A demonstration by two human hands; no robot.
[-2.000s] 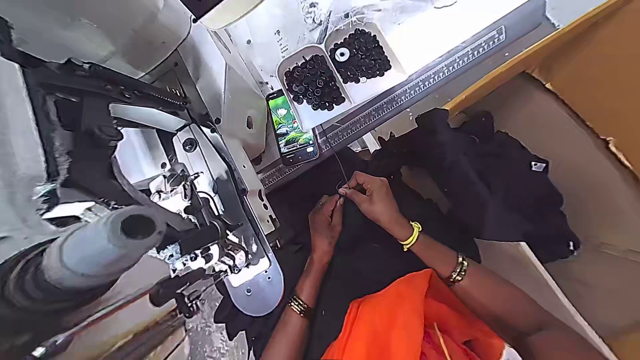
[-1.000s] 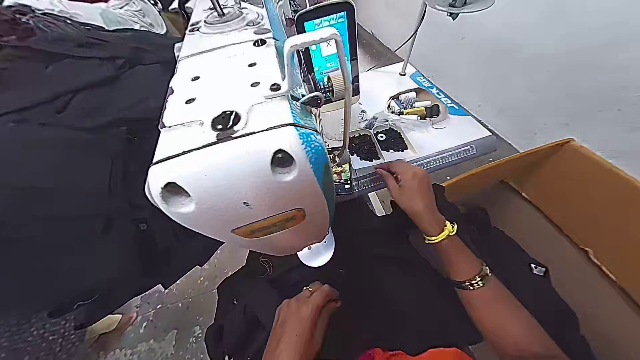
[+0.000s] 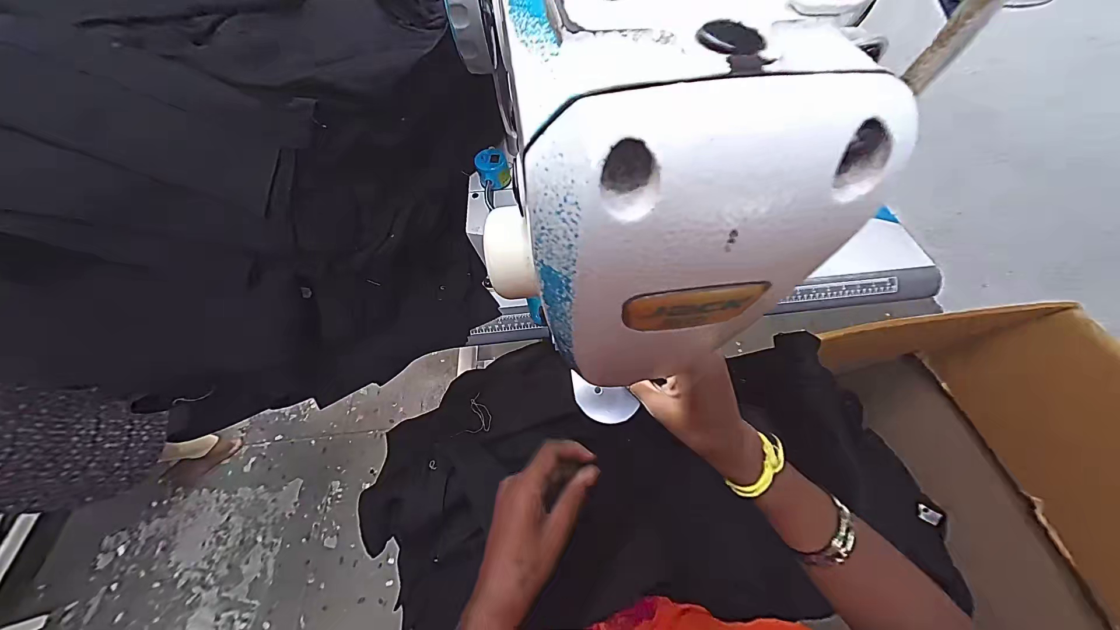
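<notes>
The white head of a Jack sewing machine [image 3: 717, 210] fills the upper middle of the view. Under it the rounded metal plate [image 3: 605, 401] juts out over black fabric [image 3: 647, 516]. My right hand [image 3: 696, 402] is raised at the underside of the head, just right of the plate; its fingertips are partly hidden behind the machine. My left hand [image 3: 542, 516] is over the fabric, below and left of the plate, thumb and fingers curved with a gap between them and nothing visible in it. Loose threads [image 3: 479, 416] lie on the fabric to the left.
A large pile of black cloth [image 3: 219, 192] covers the upper left. A person's foot [image 3: 197, 451] shows on the worn floor [image 3: 210, 542]. An open cardboard box [image 3: 1032, 411] stands at the right. Behind the machine, the table edge carries a printed ruler [image 3: 840, 289].
The view has shifted strongly. My hands, together two seconds ago, are now apart. My right hand, beside the button trays one second ago, is now at the machine head's underside.
</notes>
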